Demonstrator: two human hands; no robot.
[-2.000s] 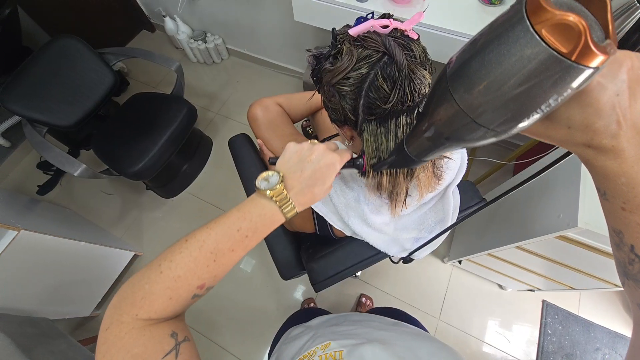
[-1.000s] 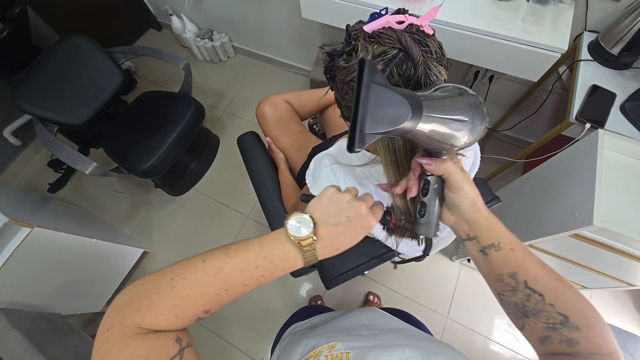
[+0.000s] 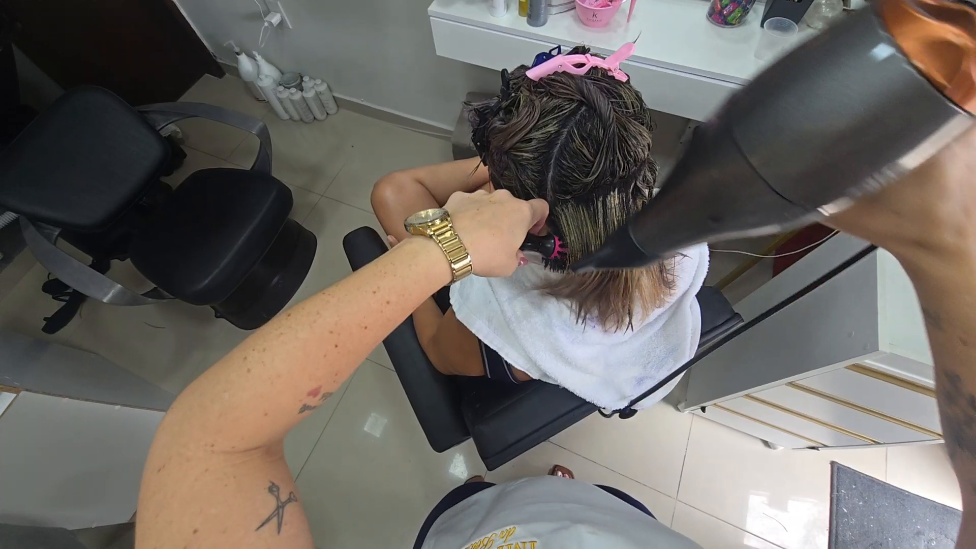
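Note:
My left hand [image 3: 492, 229] grips the black handle of a round hairbrush [image 3: 545, 245], whose pink bristles are at the lower left of a seated person's damp hair [image 3: 587, 168]. At the right, my right hand [image 3: 900, 202] is partly behind a dark hair dryer [image 3: 793, 130] with a copper-coloured back end; its fingers are hidden. The dryer's narrow nozzle [image 3: 621, 248] points at the hair beside the brush. A pink hair clip [image 3: 583, 64] holds hair on top of the head. A white towel [image 3: 602, 343] lies over the person's shoulders.
The person sits in a black salon chair [image 3: 526, 427]. Another black chair [image 3: 210, 229] stands at the left, near several bottles [image 3: 293, 95] on the floor. Beyond the person is a white shelf [image 3: 534, 46] bearing a pink bowl [image 3: 598, 11]. A white drawer cabinet [image 3: 823, 389] stands at the right.
Compared with one second ago, the dryer has been raised and turned, its nozzle now pointing down and left at the hair. My left hand has moved the brush from the hair's lower ends up beside the head.

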